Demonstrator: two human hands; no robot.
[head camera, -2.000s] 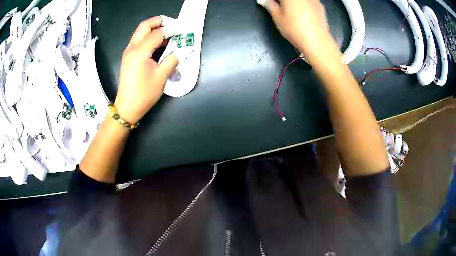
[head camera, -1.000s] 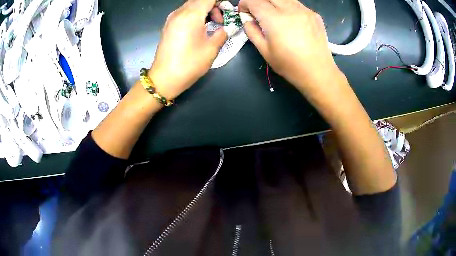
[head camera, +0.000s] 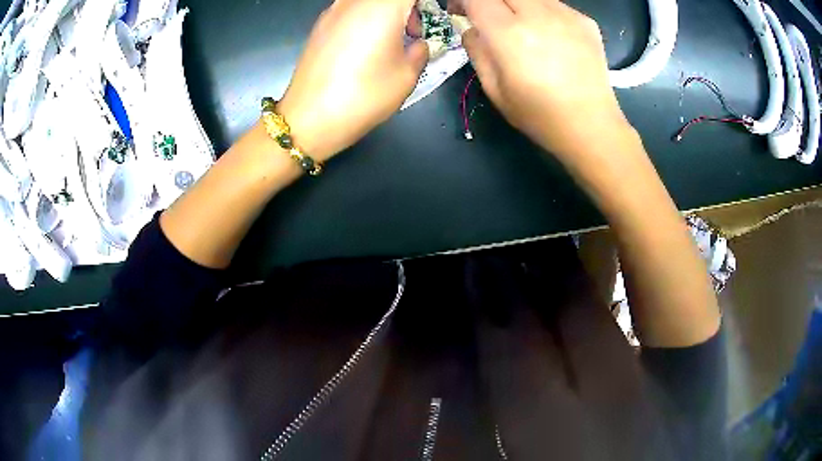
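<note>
My left hand (head camera: 365, 76) is at the top centre, closed on a white curved shell half (head camera: 439, 76), which is mostly hidden by both hands. A green circuit board (head camera: 438, 29) shows between my fingertips at the shell. My right hand (head camera: 536, 58) meets the left from the right, its fingers at the board's edge; the top frame edge cuts off part of them. I cannot tell exactly what its fingers pinch. A red and black lead wire (head camera: 466, 108) with a small white end hangs below my right fingers onto the tabletop.
A pile of white shells (head camera: 90, 153), some with green boards and a blue strip (head camera: 118, 112), lies at left. A curved white arm (head camera: 662, 45) lies right of my hand. More curved arms (head camera: 782, 99) with wires lie far right. A brown box (head camera: 766, 261) holds white parts below the table edge.
Both hands have come together over the shell and board; the right came from the upper right. Since one second ago they have shifted slightly right and up, with the lead wire end moving left.
</note>
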